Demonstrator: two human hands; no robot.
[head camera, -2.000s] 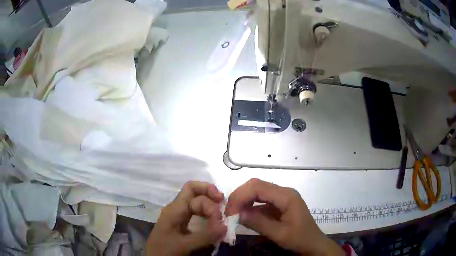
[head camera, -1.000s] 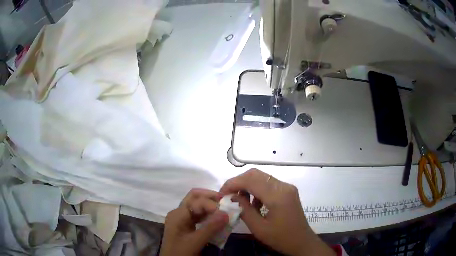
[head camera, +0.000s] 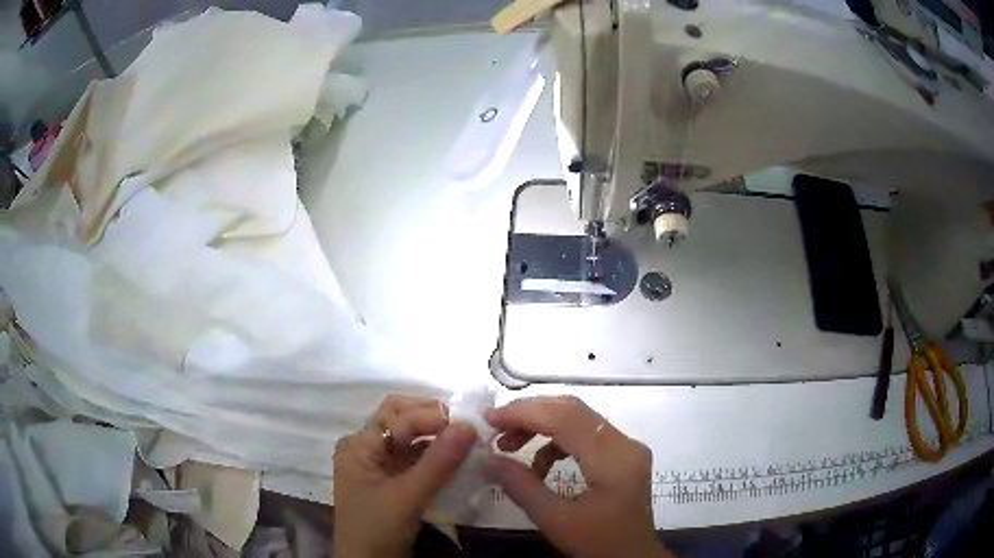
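A small white folded fabric piece (head camera: 471, 410) is pinched between my two hands at the table's front edge, lower centre. Its lower part hangs down between the hands, with a cream tip at the bottom. My left hand (head camera: 398, 463) grips it from the left with thumb and fingers. My right hand (head camera: 572, 463) grips it from the right. A large heap of white and cream fabric (head camera: 207, 251) lies to the left, its edge running close to my left hand. The presser foot and needle (head camera: 595, 256) stand over the needle plate, with no fabric under them.
The sewing machine head (head camera: 741, 109) spans the upper right. A black smartphone (head camera: 837, 256) lies on the machine bed (head camera: 698, 338). A thin dark tool (head camera: 882, 373) and orange-handled scissors (head camera: 933, 403) lie right of it. A measuring strip (head camera: 763, 480) runs along the front edge. Offcuts (head camera: 218, 496) lie lower left.
The fabric piece has been turned and shifted between my fingers and now shows more spread below them. Both hands stay pinched on it. The view has shifted slightly.
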